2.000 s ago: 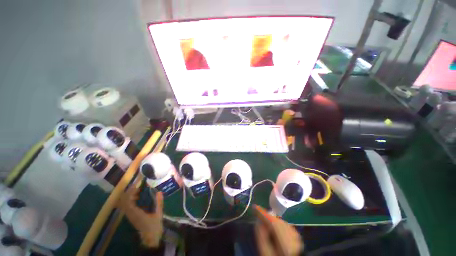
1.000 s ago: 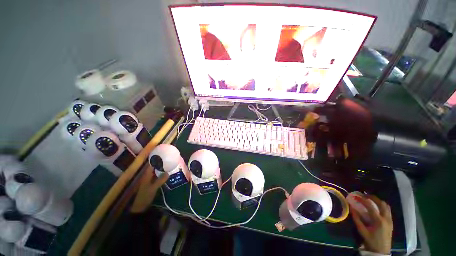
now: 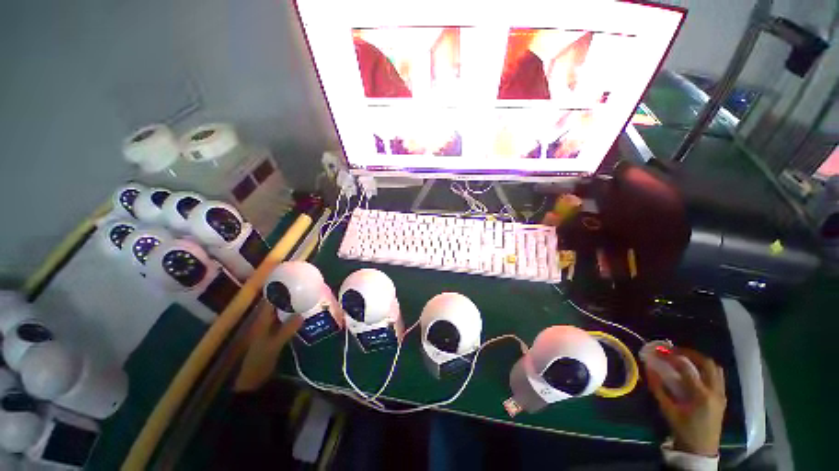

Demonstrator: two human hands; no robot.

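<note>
Four white pan-tilt cameras stand in a row on the green bench mat: the leftmost (image 3: 299, 292), the second (image 3: 370, 302), the third (image 3: 451, 327) and the rightmost (image 3: 559, 363). Thin white cables (image 3: 391, 407) loop in front of them. My left hand (image 3: 262, 351) is beside the leftmost camera, fingers apart, one fingertip at its lower body; it holds nothing that I can see. My right hand (image 3: 696, 400) rests over the white mouse (image 3: 670, 366), which shows a red glow. The large monitor (image 3: 478, 92) shows several image tiles. The white keyboard (image 3: 451, 244) lies below it.
A yellow tape roll (image 3: 626, 366) lies between the rightmost camera and mouse. A bulky black box (image 3: 750, 262) stands at the right. A yellow rail (image 3: 216, 345) separates the mat from more white cameras (image 3: 184, 265) at the left.
My right hand has moved from the front of the bench onto the mouse. My left hand has moved up beside the leftmost camera. The monitor's tiles have changed and the view has shifted.
</note>
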